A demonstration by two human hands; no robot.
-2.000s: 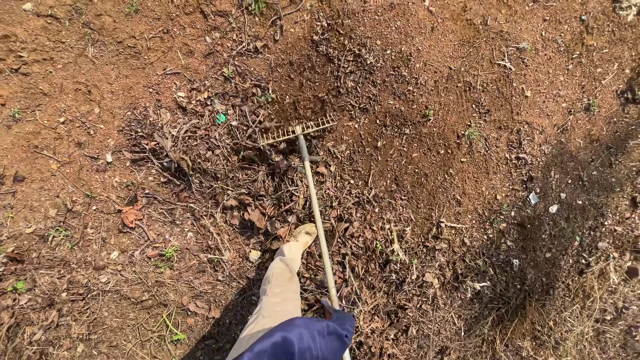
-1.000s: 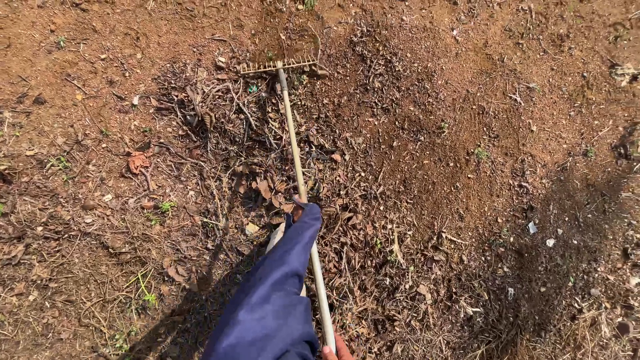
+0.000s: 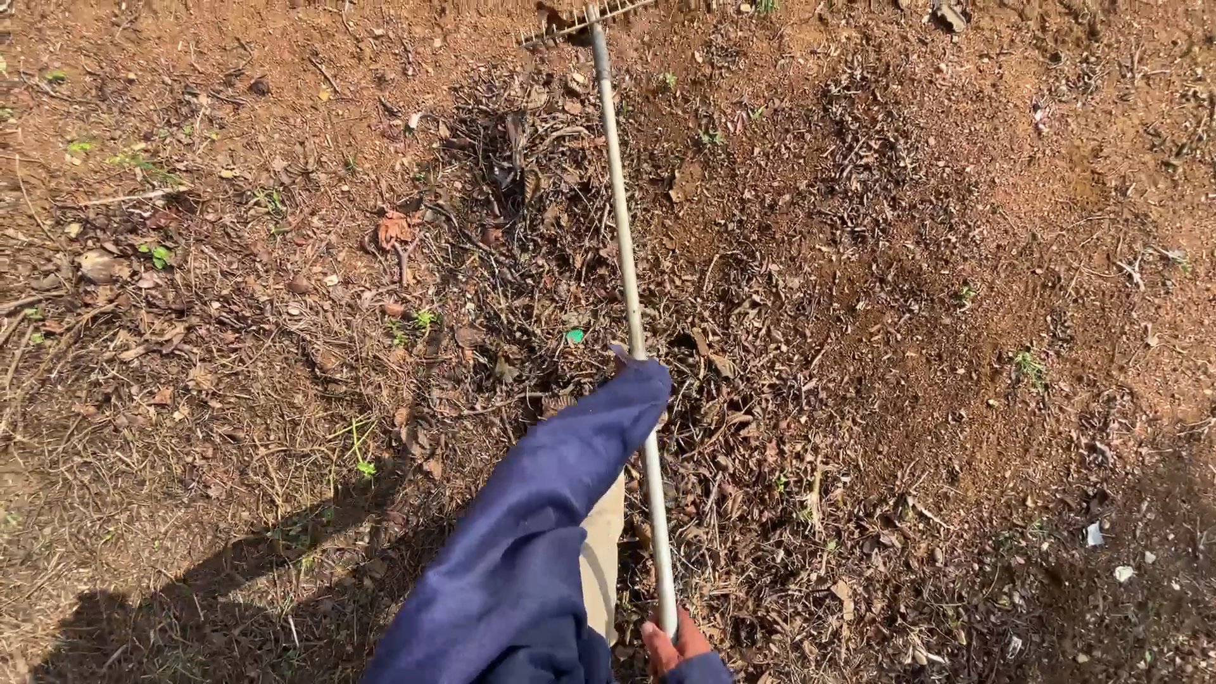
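A long-handled garden rake (image 3: 627,237) runs from the bottom centre to the top edge, its toothed head (image 3: 587,21) partly cut off there. My right hand (image 3: 676,644) grips the handle's lower end at the bottom of the view. My left arm, in a dark blue sleeve, reaches up to the middle of the handle; the cuff hides most of my left hand (image 3: 622,355), with only a little showing beside the handle. Dry leaves and twigs (image 3: 532,180) lie left of the handle and beneath it. A small green piece (image 3: 575,336) lies just left of the handle.
Reddish-brown soil (image 3: 912,332) with small stones stretches to the right. Small green weeds (image 3: 425,319) grow at the left and right. A crumpled orange-brown scrap (image 3: 395,230) lies at the left. A beige trouser leg (image 3: 602,560) shows beside the sleeve. My shadow falls at the lower left.
The rake head has moved forward, away from me, past the leaf and twig pile. My left sleeve reaches farther along the handle than two seconds ago. My right hand has come into view.
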